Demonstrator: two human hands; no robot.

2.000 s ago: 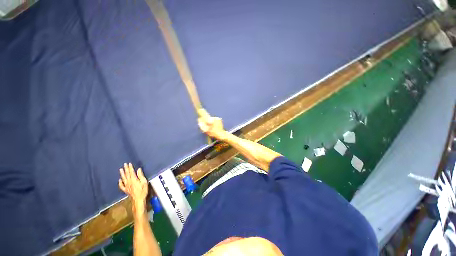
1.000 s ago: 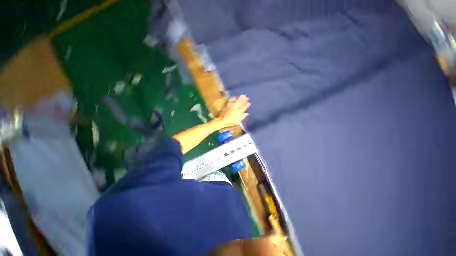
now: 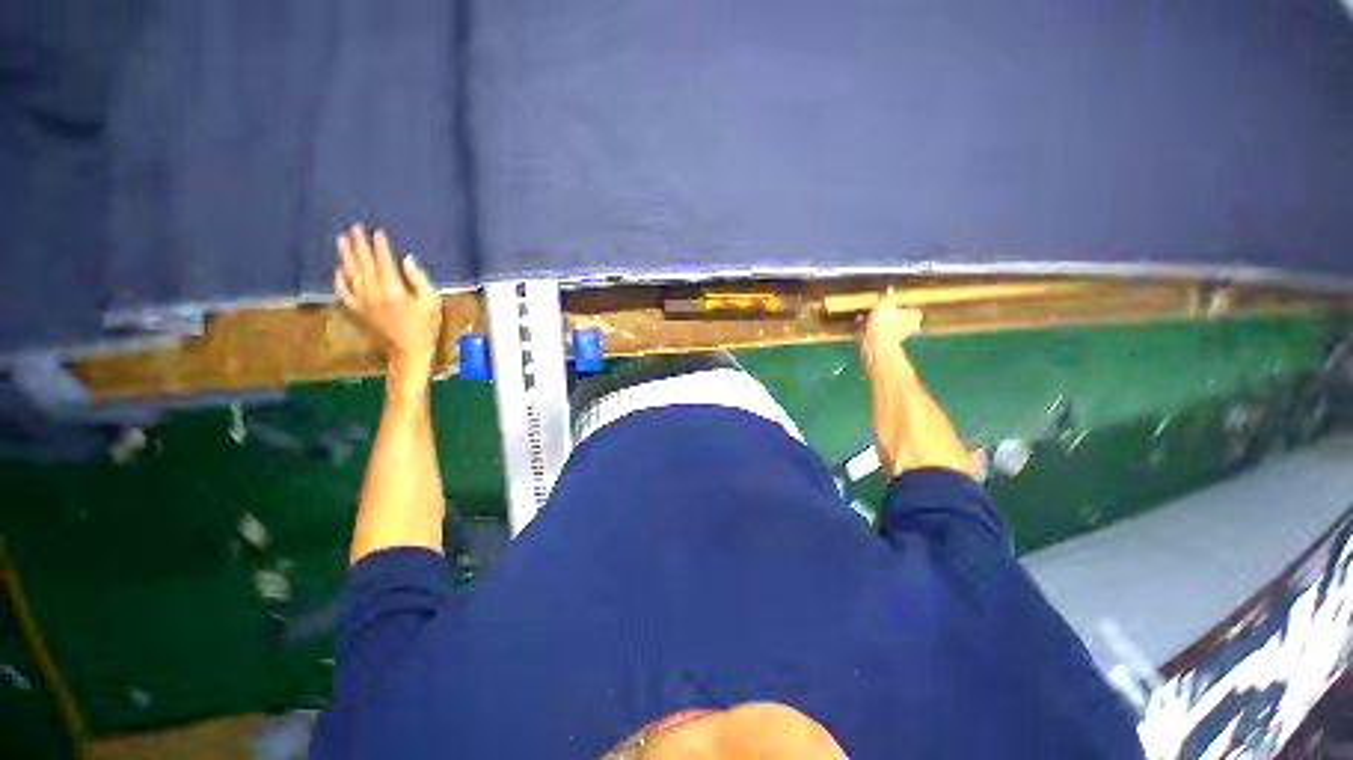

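Dark navy fabric (image 3: 890, 134) covers the table, with a whitish edge along the near side. My left hand (image 3: 389, 297) lies with fingers apart at the fabric edge, left of a white bar, holding nothing. My right hand (image 3: 890, 327) is at the wooden table edge, closed on the near end of a long tan wooden stick (image 3: 994, 293) that lies along the edge. A yellow-and-black tool (image 3: 742, 303) lies on the wood between my hands.
The white bar with dark marks (image 3: 528, 401) sticks out over the table edge (image 3: 282, 342), with blue clamps (image 3: 588, 351) on both sides. Green floor (image 3: 1157, 416) with scraps runs along the table. A pale grey surface (image 3: 1202, 549) is at lower right.
The view has swung round and back. The stick, earlier across the fabric in my right hand, now lies along the table's near edge. My left hand stays near the fabric edge.
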